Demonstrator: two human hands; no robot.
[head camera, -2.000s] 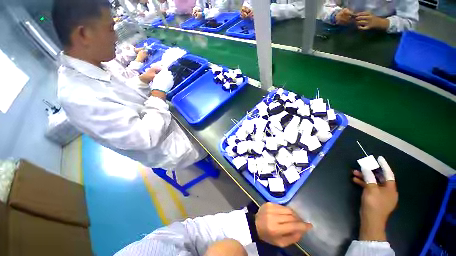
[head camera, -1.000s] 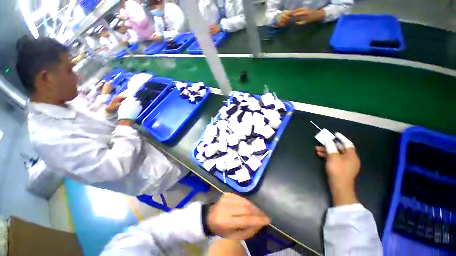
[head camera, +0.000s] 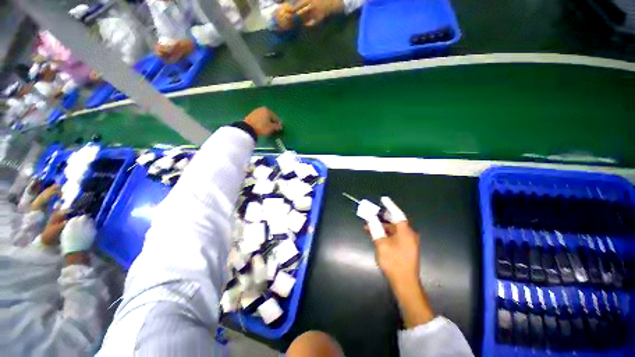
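Note:
My right hand (head camera: 398, 244), with white finger cots, holds a black-and-white part (head camera: 367, 209) by its fingertips above the dark bench; a thin pale pin points up-left from the part. My left hand (head camera: 264, 122) is stretched over the green belt, beyond the parts tray. A small dark spot shows at its fingertips; whether it is gripped cannot be told. The blue parts tray (head camera: 296, 307) is heaped with black-and-white parts (head camera: 273, 213). My left sleeve hides its left side.
At right, a blue tray (head camera: 489, 279) holds rows of black units (head camera: 557, 261). At left are another blue tray (head camera: 132, 216) with some parts and a neighbouring worker's gloved hand (head camera: 78, 235). Across the green belt (head camera: 445, 111) is a blue tray (head camera: 400, 24); posts rise at upper left.
My left hand has moved from the bench's near edge out over the belt. My right hand still holds the part. The view has turned right, showing more of the right tray.

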